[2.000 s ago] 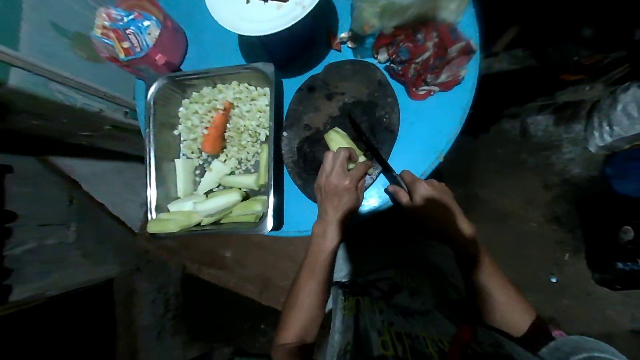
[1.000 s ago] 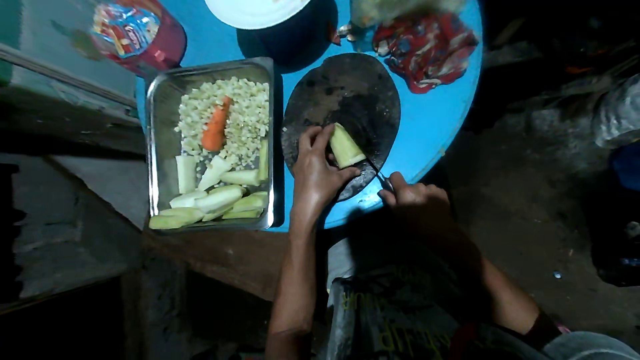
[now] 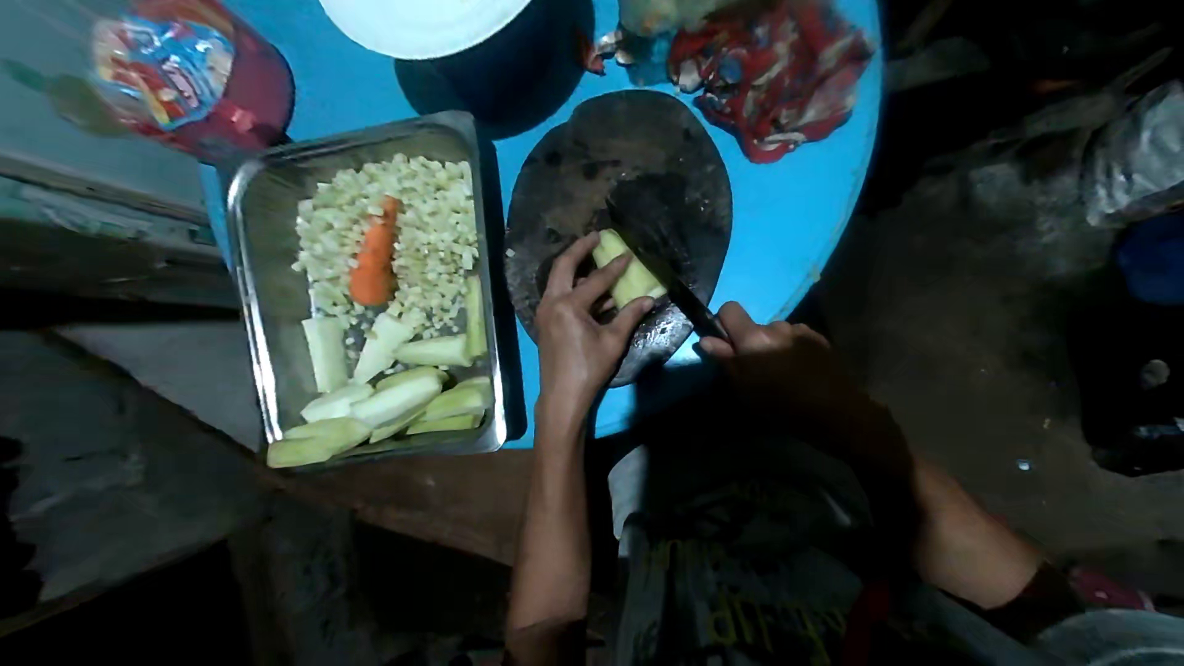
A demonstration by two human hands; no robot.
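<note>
My left hand (image 3: 585,319) holds a pale green vegetable piece (image 3: 629,270) down on a dark, worn chopping board (image 3: 564,176), fingers on its left side and thumb at its lower end. In my right hand (image 3: 763,347) is the handle of a dark-bladed knife (image 3: 683,298), whose blade lies along the right side of the piece. Left of the board, a rectangular steel tray (image 3: 504,388) holds diced pale vegetable (image 3: 425,208), an orange carrot piece (image 3: 375,259) on top of the dice, and several long peeled pieces (image 3: 400,398) at its near end.
The blue table (image 3: 805,231) has a rounded right edge. A pink container (image 3: 245,102) with colourful packets stands beyond the tray. A white plate or lid (image 3: 425,23) sits over a dark pot behind the board. A crumpled red plastic bag (image 3: 786,79) lies at the back right.
The blade now lies along the right side of the vegetable piece, where a second ago it was at the lower end. My left fingers have come over the piece.
</note>
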